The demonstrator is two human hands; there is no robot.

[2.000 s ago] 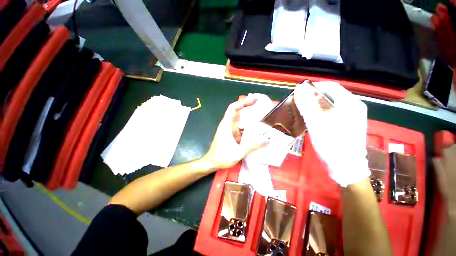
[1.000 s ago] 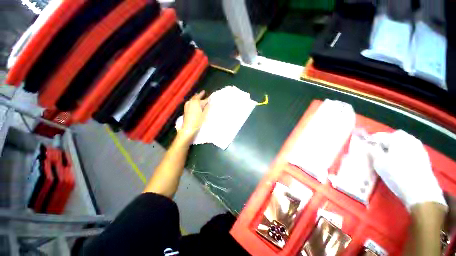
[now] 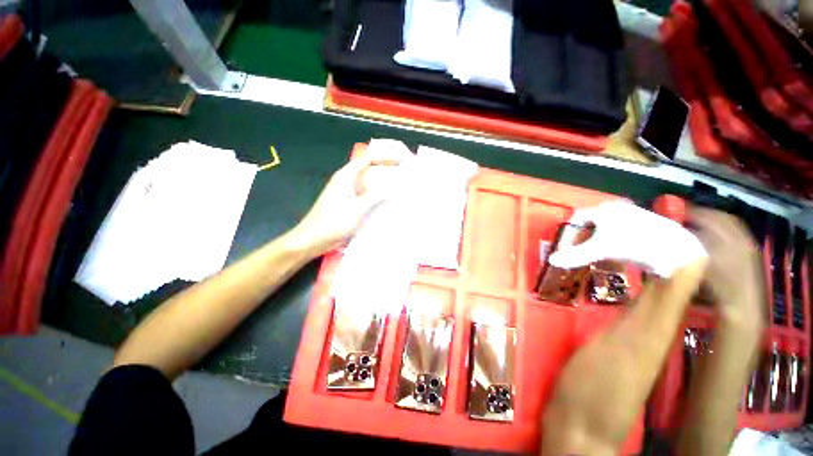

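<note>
My left hand, bare, holds a limp white sleeve by its upper end over the left of the red tray. Another white sleeve lies in an upper-left pocket. My right hand, in a white glove, grips the upper end of a copper-gold phone, slightly tilted in an upper-right pocket; its fingertips are partly hidden. A second phone lies beside it, partly under my hand. Three phones lie in the lower pockets, lenses towards me.
A pile of white sleeves lies left on the green bench, beside a yellow strip. Stacked trays stand far left. A black tray with sleeves is behind. Another person's blurred arm reaches close on the right, over another red tray.
My left hand has moved from the sleeve pile to the tray and now holds a sleeve. My right hand has left the filled sleeve and taken hold of a phone. The view has turned right.
</note>
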